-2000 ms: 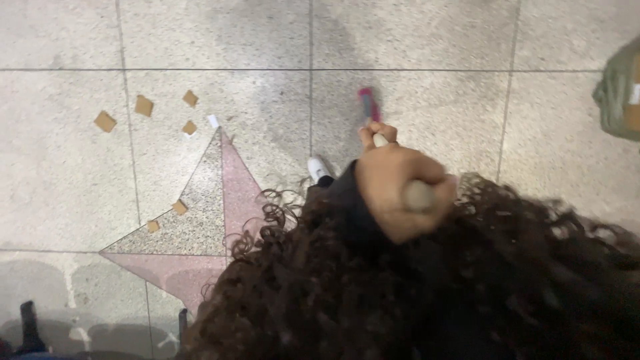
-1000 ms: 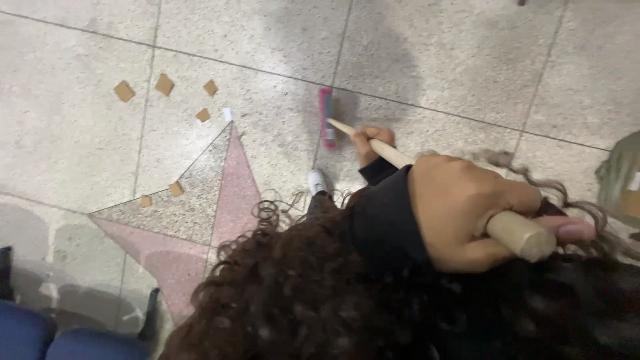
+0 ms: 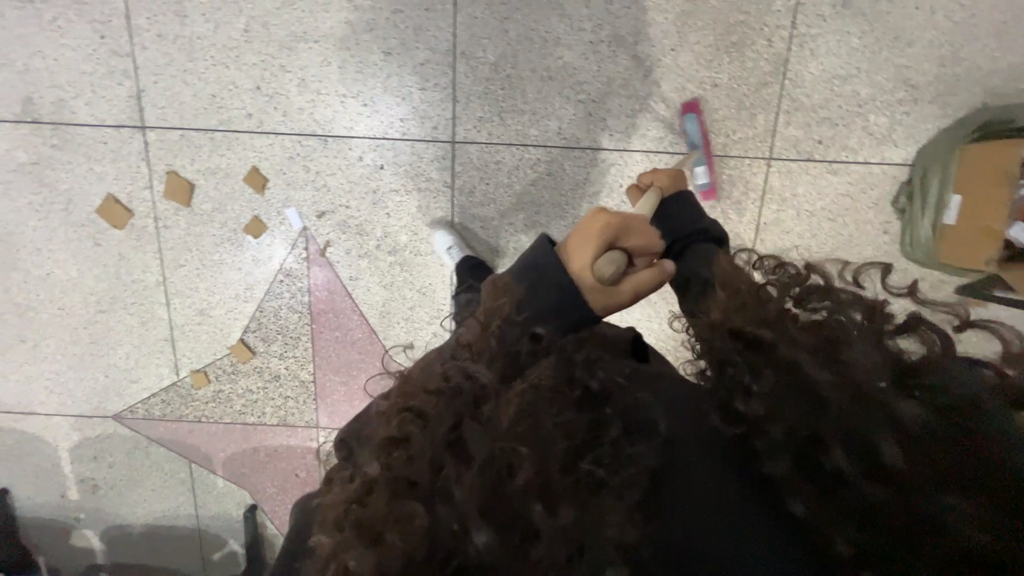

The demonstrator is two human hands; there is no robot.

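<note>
Near the middle, my left hand (image 3: 616, 258) is closed around the top end of a pale broom handle (image 3: 612, 267). Farther down the same handle, my right hand (image 3: 662, 186) grips it close to the broom head. The pink and grey broom head (image 3: 698, 150) lies on the speckled floor (image 3: 384, 72), just beyond my right hand and slightly blurred. Part of the handle is hidden by my hands. Flat brown cardboard-like pieces (image 3: 178, 189) are scattered on the floor at the left, and a small white piece (image 3: 294, 218) lies at the tip of the inlaid star.
A greenish plastic bag (image 3: 920, 216) with a cardboard piece (image 3: 980, 204) in it is at the right edge. The pink and speckled star (image 3: 348, 352) is set in the floor. A white shoe (image 3: 450, 242) shows below centre. Dark curly hair covers much of the lower view.
The broom head has moved right across the floor since one second ago, and the handle now slants the other way. Both hands keep hold of it. The brown pieces remain by the star.
</note>
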